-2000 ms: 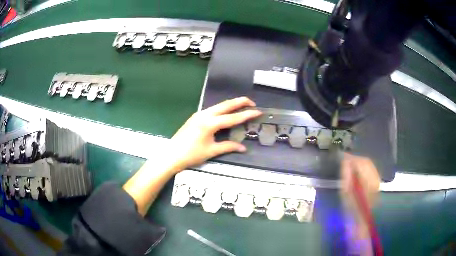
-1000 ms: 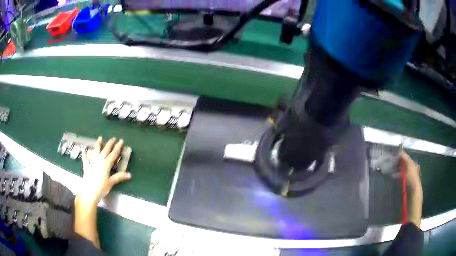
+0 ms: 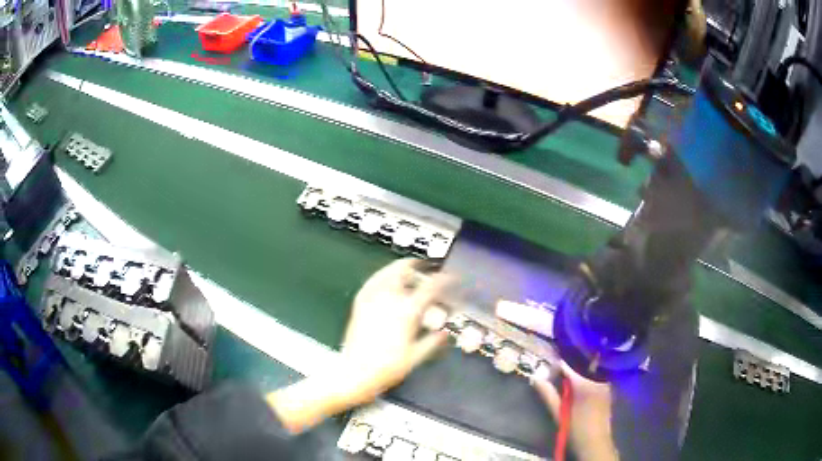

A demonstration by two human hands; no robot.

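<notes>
A silver carrier strip [image 3: 487,347] with pale tabs is over the black work pad [image 3: 433,392], left of and below the microscope head [image 3: 602,333]. My left hand [image 3: 383,333] is slightly blurred and grips the strip's left end between thumb and fingers. My right hand [image 3: 581,410] is at the strip's right end, below the microscope, with the red-handled tool [image 3: 564,419] along it; the tool's tip is not visible. A plain silver block [image 3: 525,315] lies on the pad above the strip, partly behind the microscope's ring.
Stacked strips [image 3: 185,347] stand at the left. Single strips lie behind the pad [image 3: 379,221], in front of it [image 3: 406,441], at far left [image 3: 87,152] and at right [image 3: 762,371]. A monitor [image 3: 514,45], black cable [image 3: 505,140], red bin [image 3: 229,32] and blue bin [image 3: 282,41] are behind.
My left hand has moved from the belt onto the pad with a strip. My right hand has let go of a strip right of the pad and moved left to this one. The view has shifted.
</notes>
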